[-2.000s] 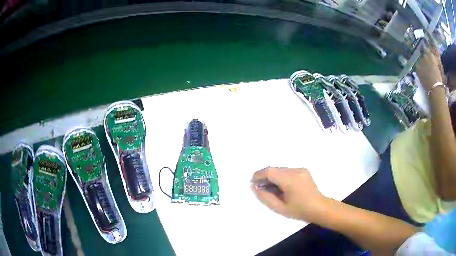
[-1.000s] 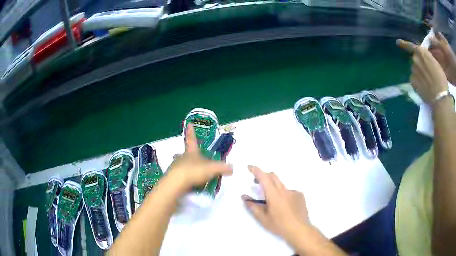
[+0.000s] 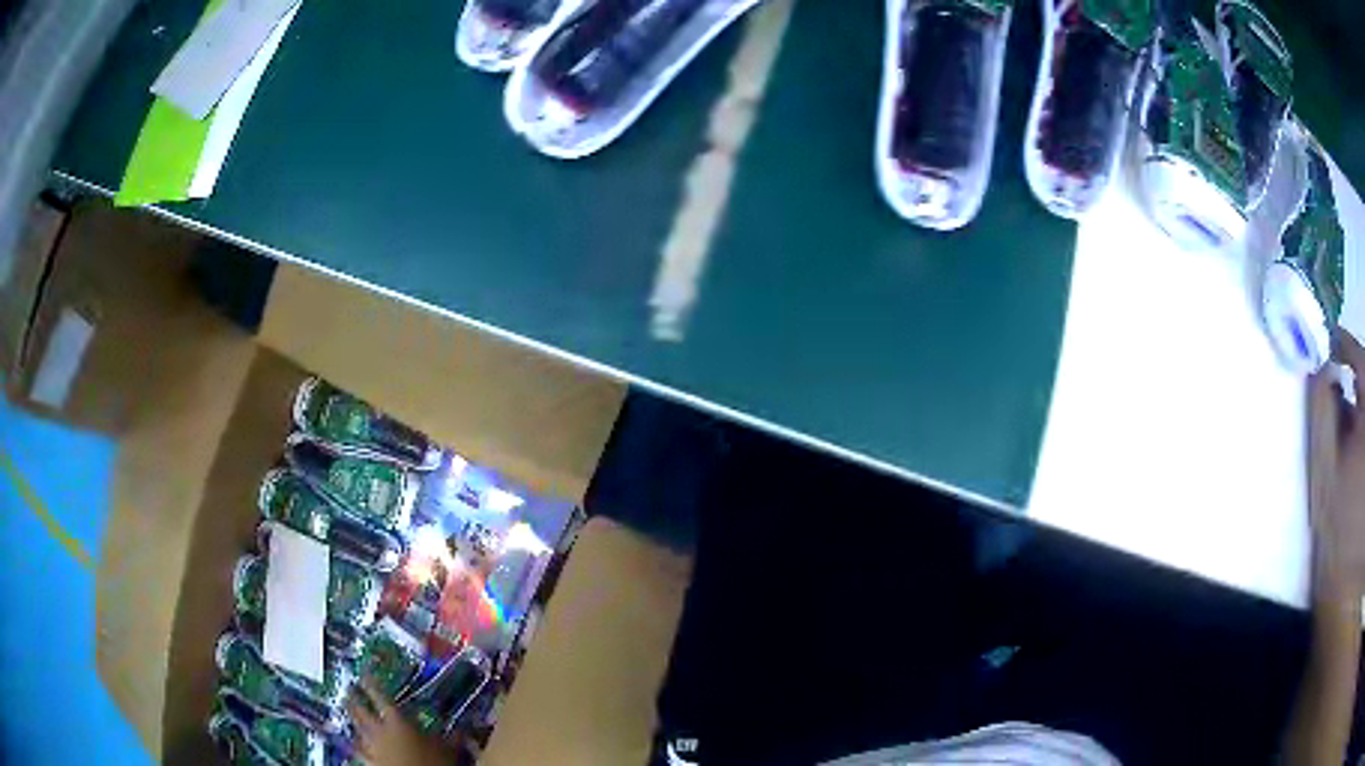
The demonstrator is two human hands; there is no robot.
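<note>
An open cardboard carton (image 3: 614,636) stands below the bench's left part, with half-assembled handheld units (image 3: 322,516) in rows inside. My left hand (image 3: 392,733) reaches into its lower part, fingers against the units; whether it grips one is unclear. My right hand (image 3: 1337,392) is at the far right edge, cut off by the picture, close to the white end of a unit (image 3: 1302,307) over the work sheet (image 3: 1168,419). Its grip cannot be told. Another unit (image 3: 1190,127), green board showing, lies at the sheet's upper left.
Several units (image 3: 936,120) stand along the dark green bench (image 3: 838,299). Green and white label slips (image 3: 172,150) lie at its left end. The bench's front edge runs above the carton. A white slip (image 3: 295,599) and shiny plastic film (image 3: 487,546) lie in the carton. Blue floor (image 3: 53,524) shows left.
The view has swung left and down to the carton. My left hand has moved from the work sheet into the carton. My right hand now shows only at the right edge.
</note>
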